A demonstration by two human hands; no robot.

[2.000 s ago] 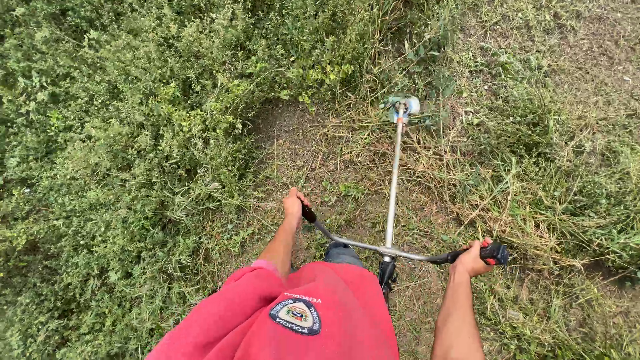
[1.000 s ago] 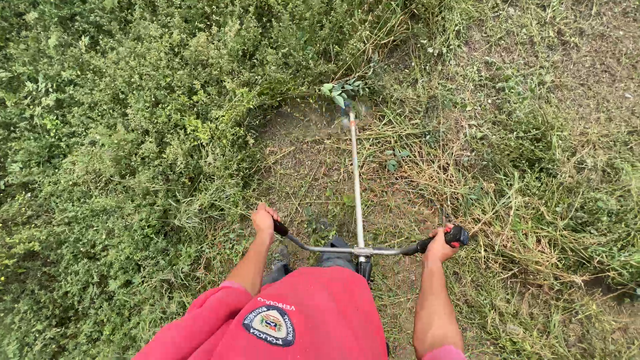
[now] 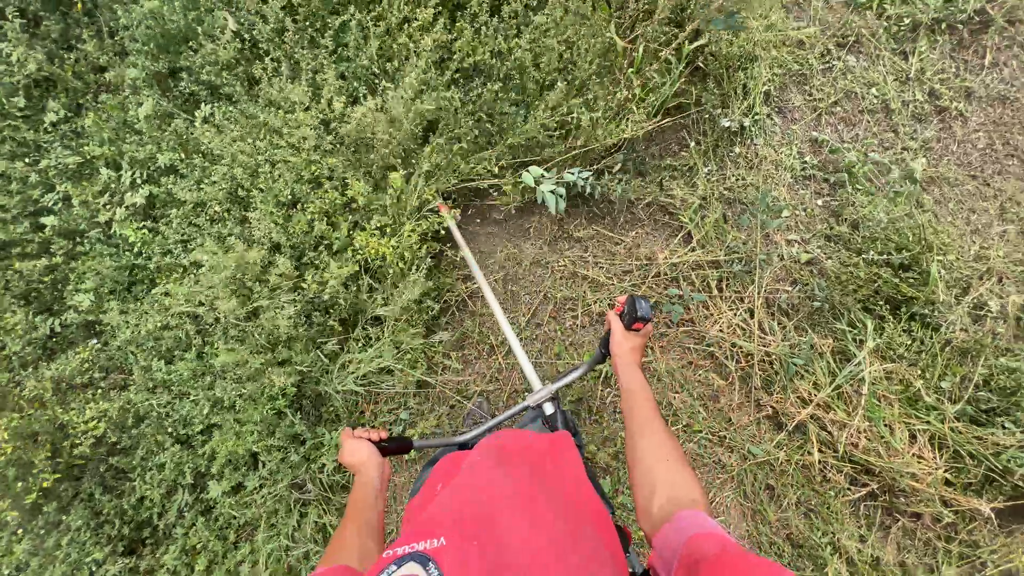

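Note:
A brush cutter with a straight metal shaft [image 3: 498, 308] reaches forward from my body, tilted to the left. My left hand [image 3: 364, 452] is closed around the black left grip [image 3: 394, 446] of its curved metal handlebar [image 3: 480, 428]. My right hand [image 3: 629, 338] holds the other grip, which carries a black and red throttle control [image 3: 636, 312]. The shaft's far end [image 3: 446, 210] is at the edge of the tall weeds, where leaves hide the cutting head. A broad-leaved green sprig [image 3: 552, 188] stands to the right of that end.
Dense tall weeds [image 3: 200, 264] cover the left side and the top. Bare soil with cut stalks [image 3: 552, 256] lies ahead of me. Flattened grass and dry clippings [image 3: 832, 368] spread on the right. My shoe [image 3: 478, 412] shows just beyond the handlebar.
The shaft's far end has swung left, from the right of the bare soil to the edge of the weeds. The handlebar has turned with it, my right hand now farther forward than my left.

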